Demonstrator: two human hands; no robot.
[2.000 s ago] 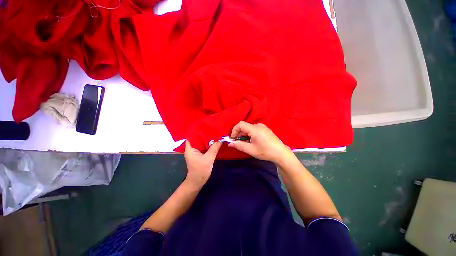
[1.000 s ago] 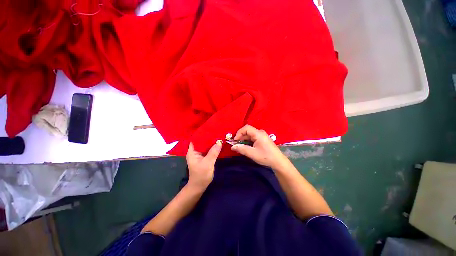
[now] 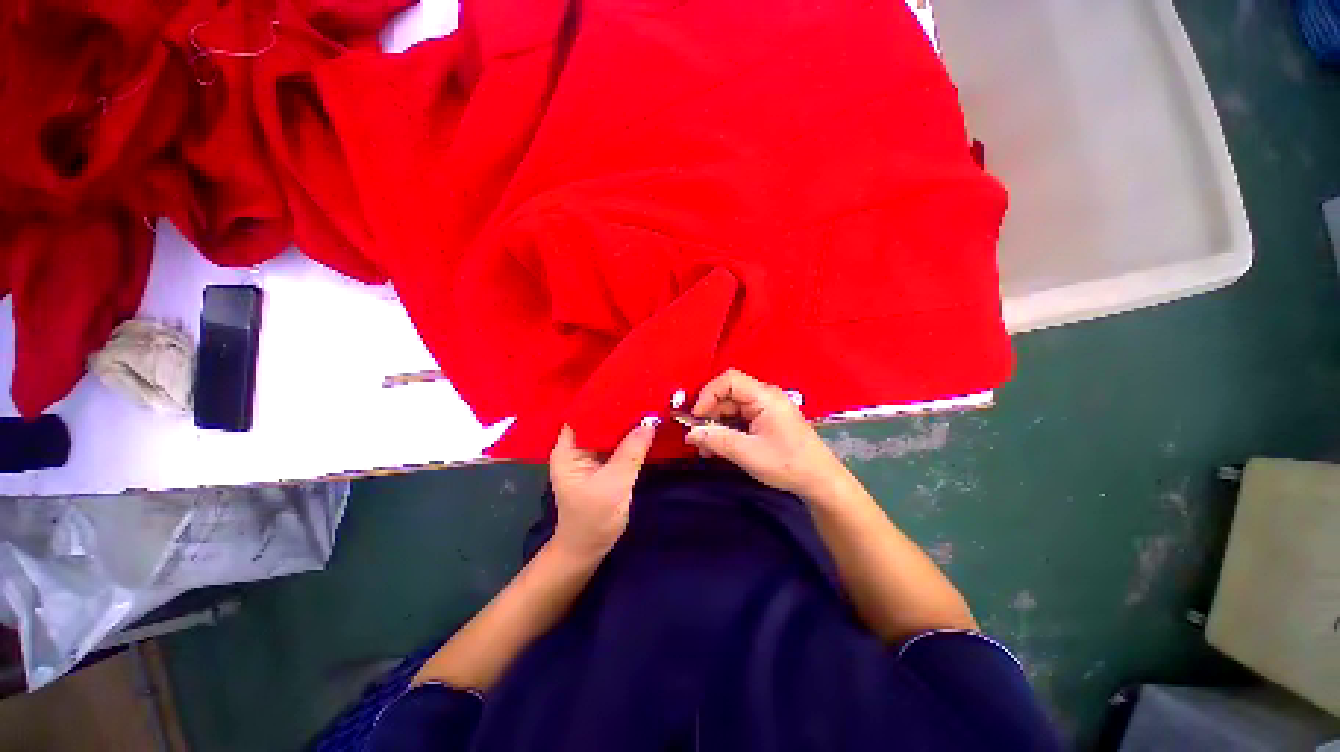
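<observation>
A red garment (image 3: pixel 823 221) lies spread over the white table, its lower edge at the front table edge. Small white buttons (image 3: pixel 795 398) show along that edge. My left hand (image 3: pixel 595 492) pinches the garment edge by a button between thumb and fingers. My right hand (image 3: pixel 760 431) is just to its right, holding small thread snips (image 3: pixel 686 420) with the tips pointing left toward the cloth between the hands. Most of the snips is hidden in the fingers.
A crumpled red garment pile (image 3: pixel 221 118) is at the upper left, with loose threads on it. A black phone (image 3: pixel 228 357), a cream cloth wad (image 3: pixel 146 364) and a black object (image 3: pixel 33 442) lie left. A thin brown strip (image 3: pixel 413 379) is nearby. An off-white bin (image 3: pixel 1117 300) is right.
The view has shifted, so the table items appear further left. The garment edge by my hands now shows more buttons than two seconds ago. Both hands keep their grips.
</observation>
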